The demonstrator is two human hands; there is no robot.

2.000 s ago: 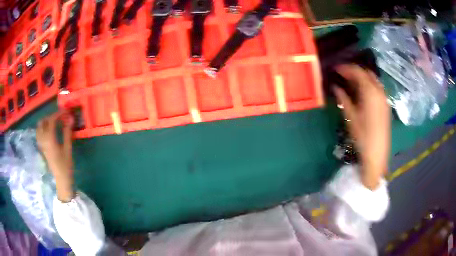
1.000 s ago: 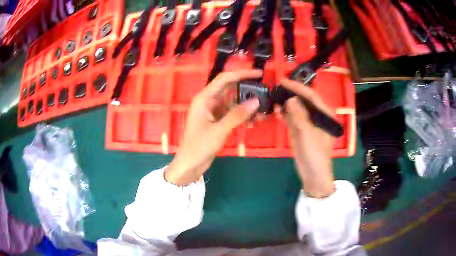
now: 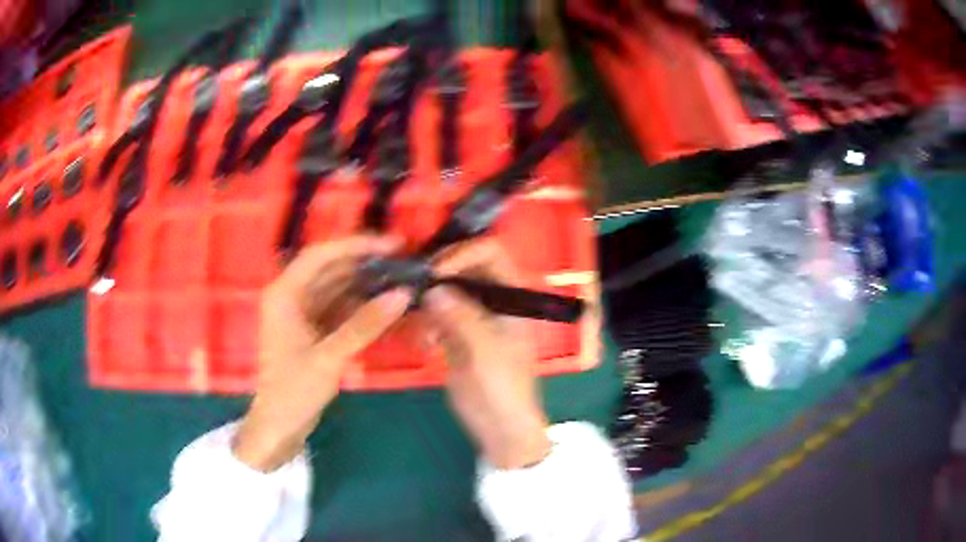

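The frame is blurred. My left hand (image 3: pixel 323 328) holds a dark smartwatch body (image 3: pixel 383 275) between thumb and fingers, above the front part of the red compartment tray (image 3: pixel 159 373). My right hand (image 3: pixel 487 355) grips a black strap (image 3: pixel 519 300) at the watch's right side; the strap's free end points right. The joint between strap and case is hidden by my fingertips. Watches with black straps lie across the tray's back cells, one of them (image 3: pixel 479 212) slanting just behind my right hand.
A pile of black straps (image 3: pixel 662 339) lies right of the tray. Beyond it are a crumpled clear bag (image 3: pixel 789 275) and a blue bin (image 3: pixel 907 233). Stacked red trays (image 3: pixel 678 106) stand upper right. Another red tray with watch bodies (image 3: pixel 53 154) is at left. A clear bag (image 3: pixel 32 445) lies lower left.
Both hands came together from the tray's two sides and now hold the watch body and strap. Since one second ago the view has shifted right, and the strap's free end has swung closer to level.
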